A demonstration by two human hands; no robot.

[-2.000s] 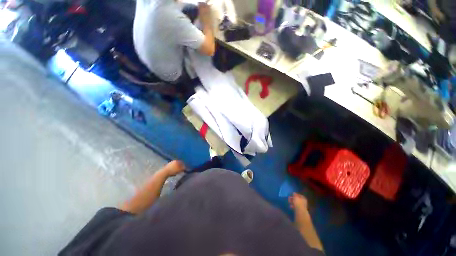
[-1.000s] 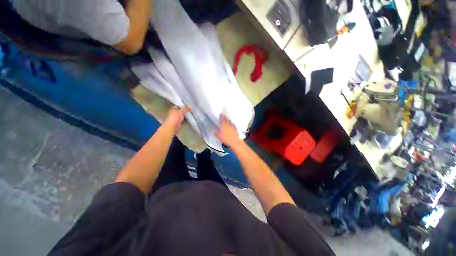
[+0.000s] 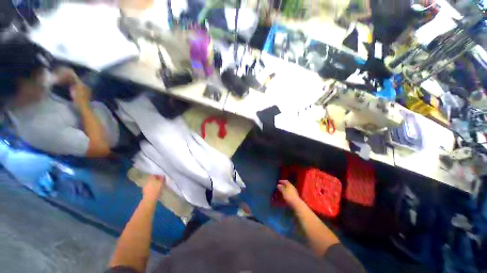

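Observation:
White garment panels (image 3: 184,154) with dark edge lines lie in a long heap in front of me, on a pale beige board (image 3: 230,139). Their far end reaches the lap of a seated person. My left hand (image 3: 154,184) is at the near left edge of the heap; blur hides whether it grips cloth. My right hand (image 3: 288,191) is off the panels, to their right, in front of a red stool, and holds nothing that I can see. A curled red strip (image 3: 214,127) lies on the board beyond the panels.
A seated person in a grey shirt (image 3: 53,125) is at the left. A long white sewing table (image 3: 304,125) crosses the view, with a sewing machine (image 3: 363,109), orange-handled scissors (image 3: 328,125) and dark cloth pieces. Red plastic stools (image 3: 320,192) stand below it. The floor is blue.
One second ago both hands were on the panels. My right hand has since moved off them to the right. The view has swung up, showing more of the table and the seated person.

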